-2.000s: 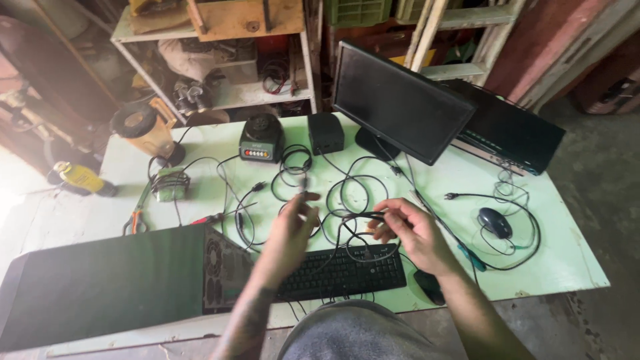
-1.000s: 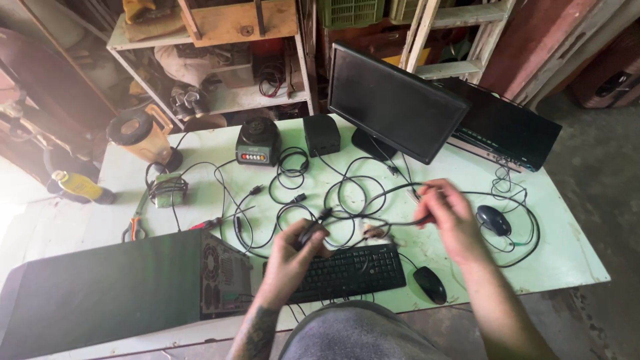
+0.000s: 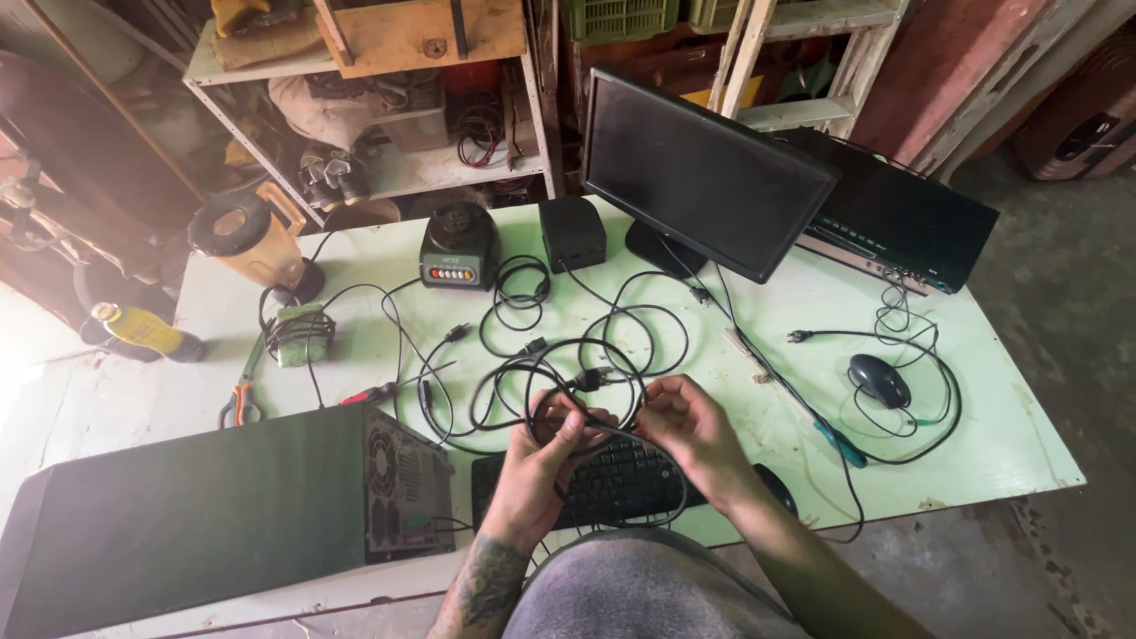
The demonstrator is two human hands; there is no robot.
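Note:
Above the black keyboard (image 3: 621, 479), my left hand (image 3: 550, 444) grips loops of a black power cable (image 3: 484, 399), with a plug (image 3: 587, 381) just above its fingers. My right hand (image 3: 683, 426) pinches the same coil on its right side. Other black cables (image 3: 652, 333) lie looped on the pale green table beyond the hands. A black computer mouse (image 3: 775, 490) sits partly behind my right wrist. Left of the hands stands the back panel of a computer tower (image 3: 195, 506) lying on its side.
Behind the cables stand a blender base (image 3: 460, 247), a small black box (image 3: 572, 232) and a monitor (image 3: 701, 169). A second mouse (image 3: 879, 380) and a black disc player (image 3: 905, 209) are at right. Orange-handled pliers (image 3: 240, 406), a blender jar (image 3: 244, 235) and a yellow bottle (image 3: 146, 333) are at left.
My hands have come closer together, and the cable between them now forms several round loops. One second ago they were farther apart, with the cable stretched between them.

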